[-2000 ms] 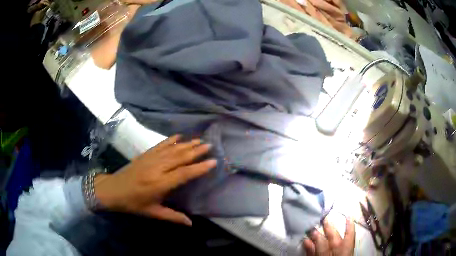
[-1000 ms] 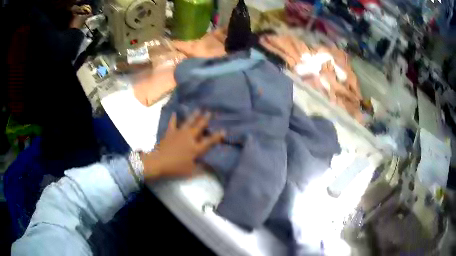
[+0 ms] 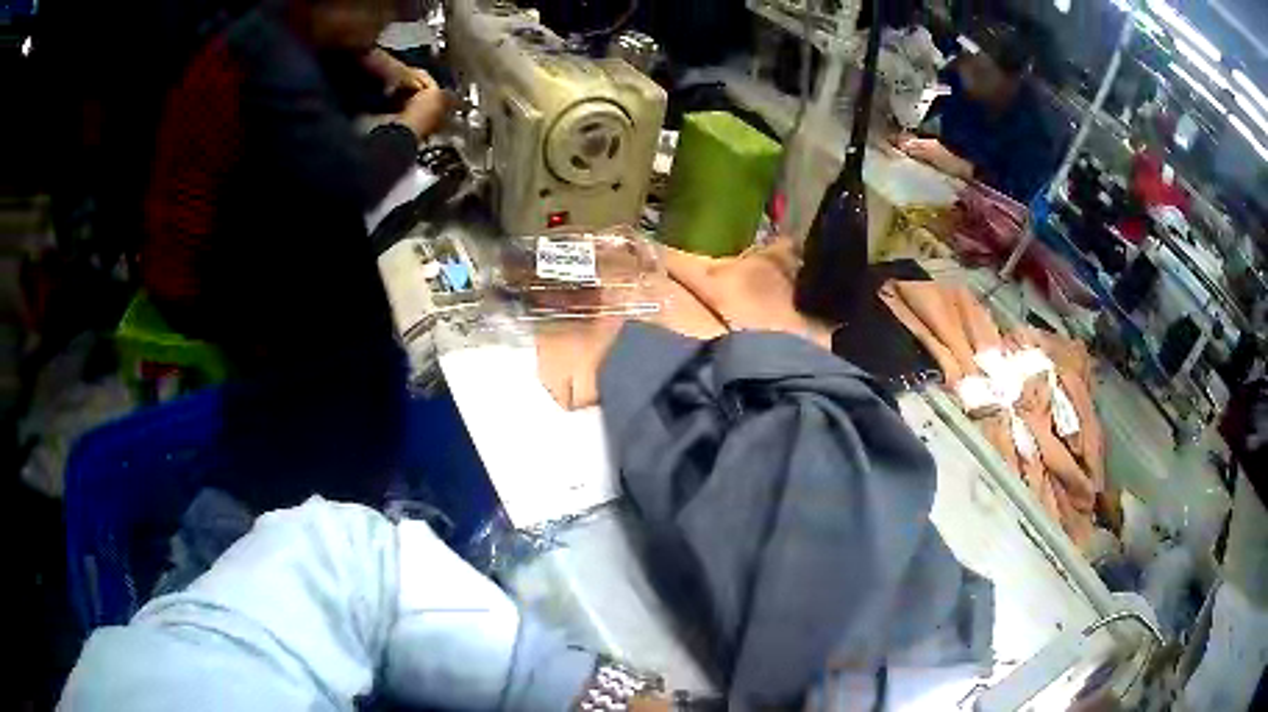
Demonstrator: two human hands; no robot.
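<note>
The grey garment piece (image 3: 793, 487) lies bunched on the white sewing table (image 3: 522, 431), its lower end running out of the bottom edge of the picture. My left hand (image 3: 651, 704) is almost wholly cut off by the bottom edge; only the wrist with a metal band and a sliver of skin show, beside the lower end of the cloth. Its fingers are hidden. My right hand is out of the picture.
Peach cloth (image 3: 1064, 452) with white strips lies at the far right side. A clear plastic box (image 3: 612, 264), dark thread cone (image 3: 837, 244) and green cylinder (image 3: 720, 181) stand behind. A person sits at the upper left near another machine (image 3: 577, 132); a blue basket (image 3: 104, 480) is left.
The view has swung up and left. The grey cloth is bunched differently, and my left hand has gone from on top of it to the bottom edge. My right hand has left the picture.
</note>
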